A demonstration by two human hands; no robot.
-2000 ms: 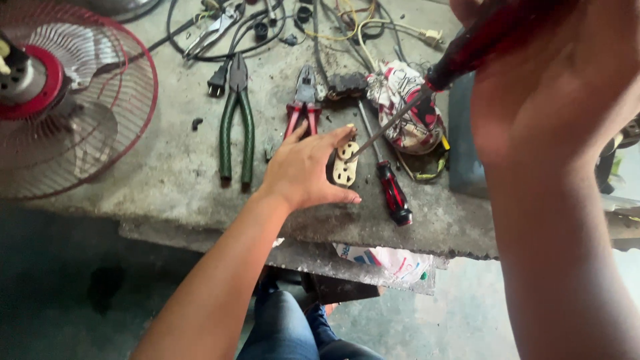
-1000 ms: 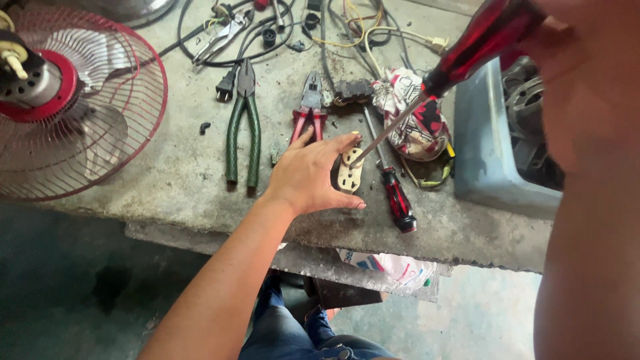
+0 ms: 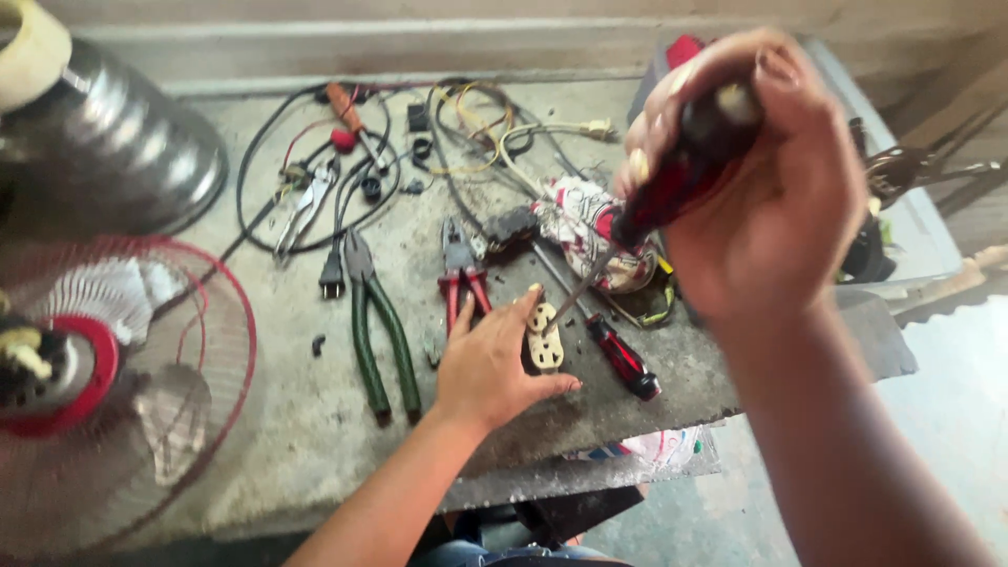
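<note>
A cream duplex electrical outlet [image 3: 545,352] lies on the concrete bench, steadied between the thumb and fingers of my left hand [image 3: 496,362]. My right hand [image 3: 764,189] is closed around the red and black handle of a screwdriver [image 3: 657,197], whose shaft slants down to the outlet's middle. Just right of the outlet lies a second red and black screwdriver [image 3: 624,358]. Red-handled pliers [image 3: 457,264] are partly covered by my left fingers. Green-handled pliers [image 3: 378,331] rest farther left, with a black two-prong plug [image 3: 331,276] beside their jaws.
A fan with a red wire guard [image 3: 244,378] stands at the left, below a large metallic container [image 3: 118,142]. Cables, locking pliers [image 3: 307,206] and an orange-handled tool [image 3: 344,109] lie at the back. A patterned cloth bundle [image 3: 583,228] and a plastic bin [image 3: 929,236] are to the right.
The view has shifted, showing more of the bench's back. My right hand stays on the screwdriver, and its tip remains at the outlet, which my left hand still holds.
</note>
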